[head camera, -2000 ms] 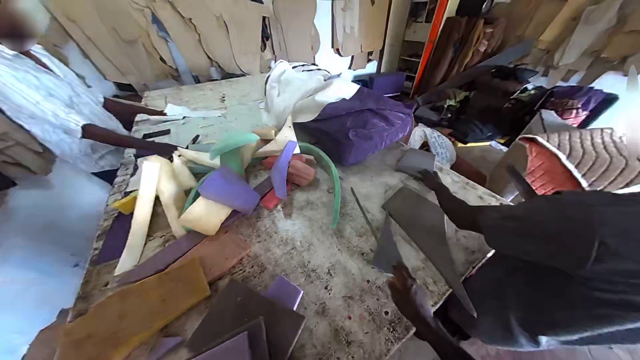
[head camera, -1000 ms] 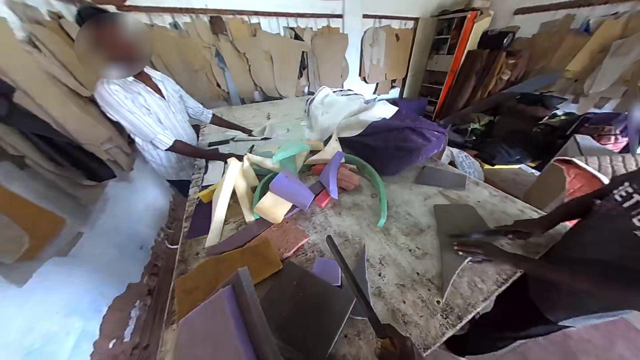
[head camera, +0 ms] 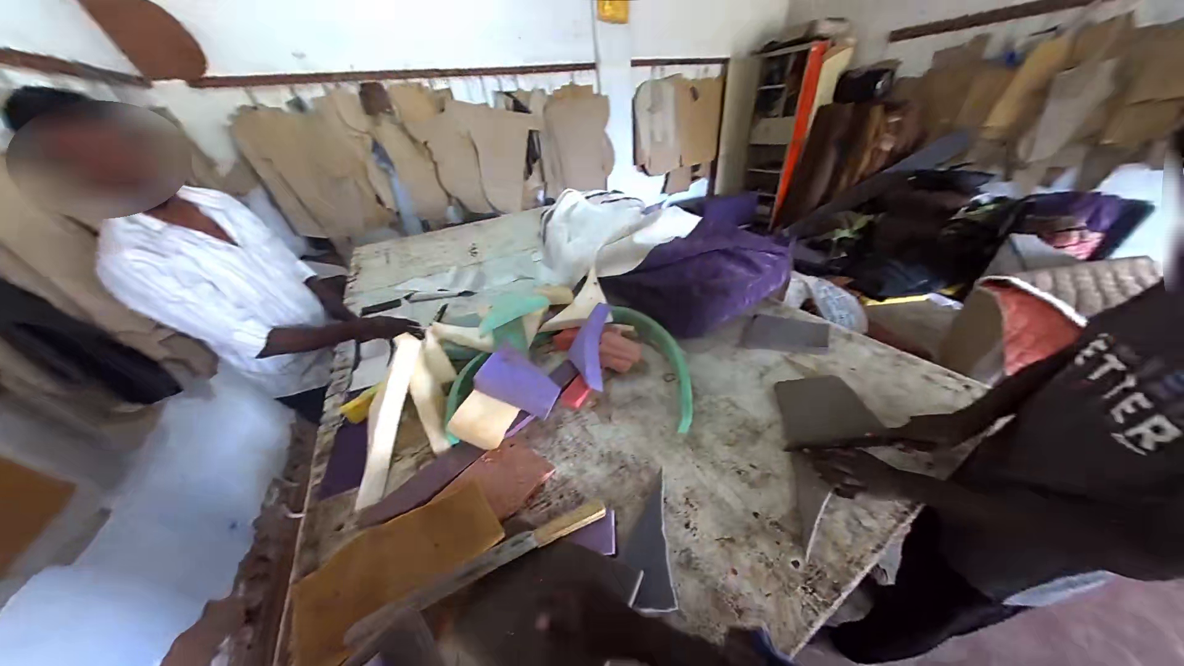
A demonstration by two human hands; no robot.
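A blurred dark forearm enters at the bottom edge; its hand, apparently my right hand (head camera: 560, 618), lies over a dark foam sheet (head camera: 527, 578). Its fingers are too blurred to show a grip. Just to its left, a long flat blade (head camera: 462, 575) with a pale wooden end piece (head camera: 571, 523) slants across the sheets. My left hand is not seen. An ochre foam sheet (head camera: 398, 555) lies beyond the blade on the left. A grey triangular piece (head camera: 650, 555) and a small purple piece (head camera: 597, 534) are to the right and above my hand.
Purple, cream and green foam offcuts (head camera: 518, 379) are heaped on the stained worktable (head camera: 731, 499). A purple bundle (head camera: 712, 277) sits at the back. One person stands at left, a hand by the offcuts; another at right has both hands at a grey sheet (head camera: 823, 412).
The blade, near a hand at the bottom one second ago, now slants across the sheets at lower left. The right-hand person's grey sheet has changed position. The view has shifted.
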